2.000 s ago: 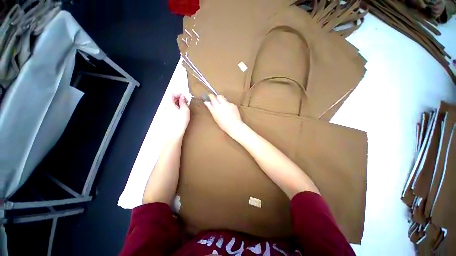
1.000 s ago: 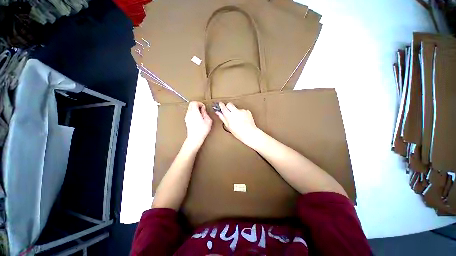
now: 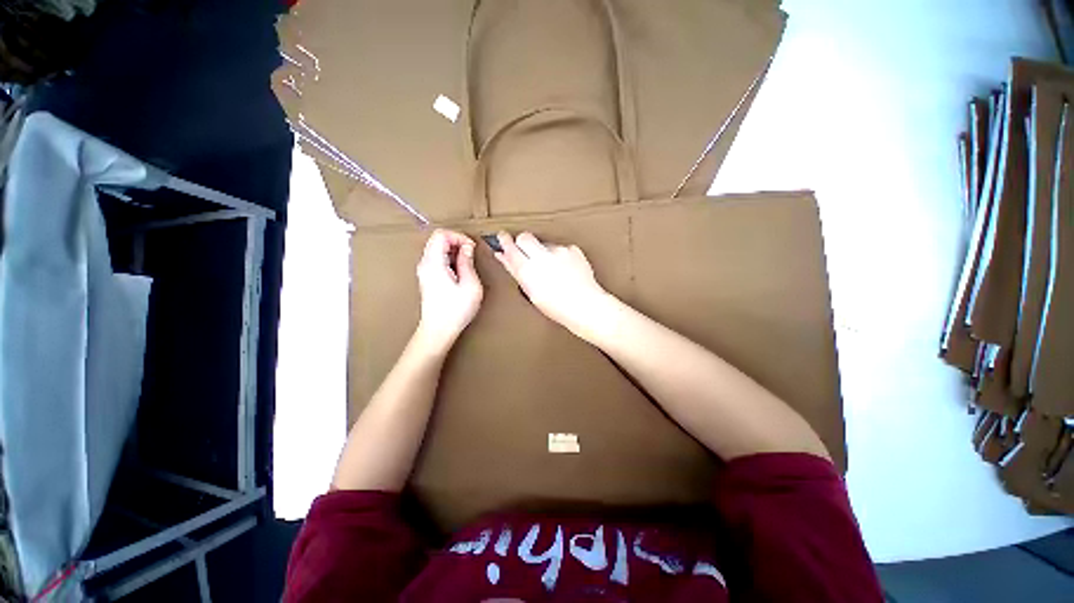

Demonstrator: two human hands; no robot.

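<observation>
A brown bag panel (image 3: 695,330) lies flat in front of me, its top edge away from me. A small sticker (image 3: 564,443) is on its lower face. Two brown handle loops (image 3: 554,118), one inside the other, extend from the top edge. My right hand (image 3: 551,280) is shut on small dark thread snips (image 3: 491,243), just below the left base of the loops. My left hand (image 3: 451,283) is beside it to the left, fingertips pinched together at the top edge. Whether it pinches a thread is too small to tell.
A fanned panel pile (image 3: 377,130) with white edges lies beyond the work. Another panel pile (image 3: 1001,259) stands at the right on the white table (image 3: 877,389). A metal rack (image 3: 252,353) with grey material (image 3: 77,353) is at the left.
My hands have moved from the panel's top left corner to near the left handle base. The view has shifted, and the small black loop below my right hand no longer shows.
</observation>
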